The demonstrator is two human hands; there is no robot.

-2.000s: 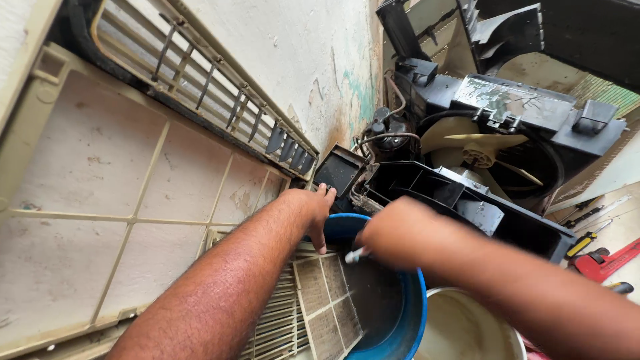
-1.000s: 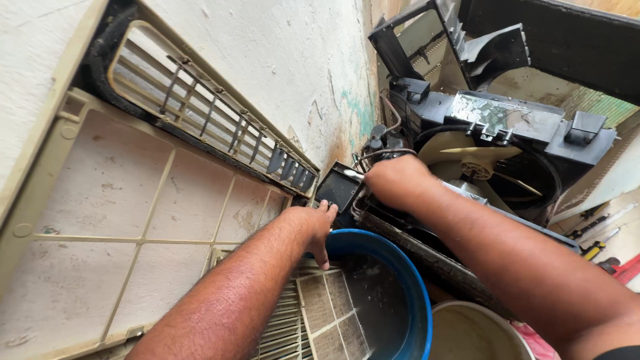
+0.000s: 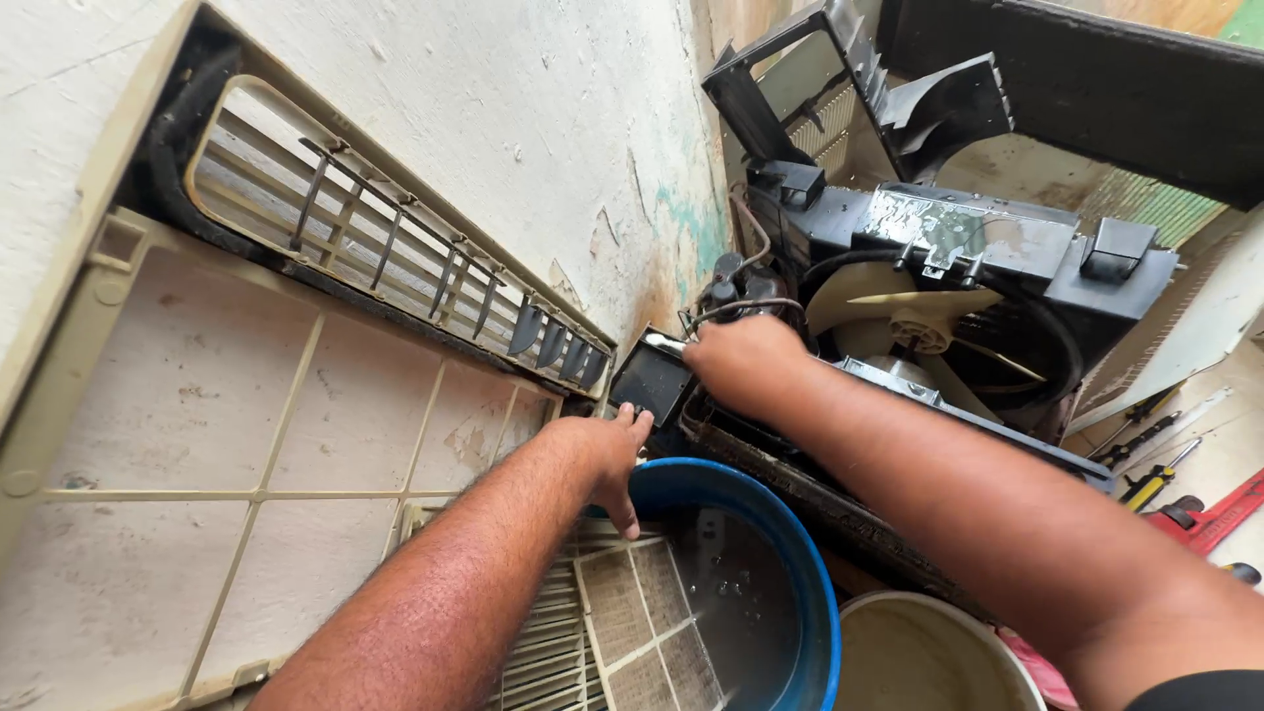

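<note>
My left hand (image 3: 617,464) is at the near edge of a small black plastic tray (image 3: 652,380), with fingertips at its rim and the thumb pointing down over the blue bucket. In my right hand (image 3: 746,360) is a small pale brush-like tool (image 3: 664,343), its end over the tray's far side; most of it is hidden by the fist. Below, a blue bucket (image 3: 825,592) holds murky water. A mesh air filter (image 3: 647,632) and a slatted grille (image 3: 543,642) lean in it. A beige front panel with louvres (image 3: 281,494) rests along the wall at left.
An opened air conditioner chassis with a beige fan (image 3: 913,331) and a black housing (image 3: 1007,227) stands at right. A pale bucket (image 3: 928,652) sits beside the blue one. Screwdrivers (image 3: 1155,479) and a red pipe wrench (image 3: 1224,513) lie on the floor at right. A peeling wall (image 3: 513,118) rises behind.
My right hand has gone from over the blue bucket up to the black tray with the pale tool. My left hand has stayed near the tray's edge.
</note>
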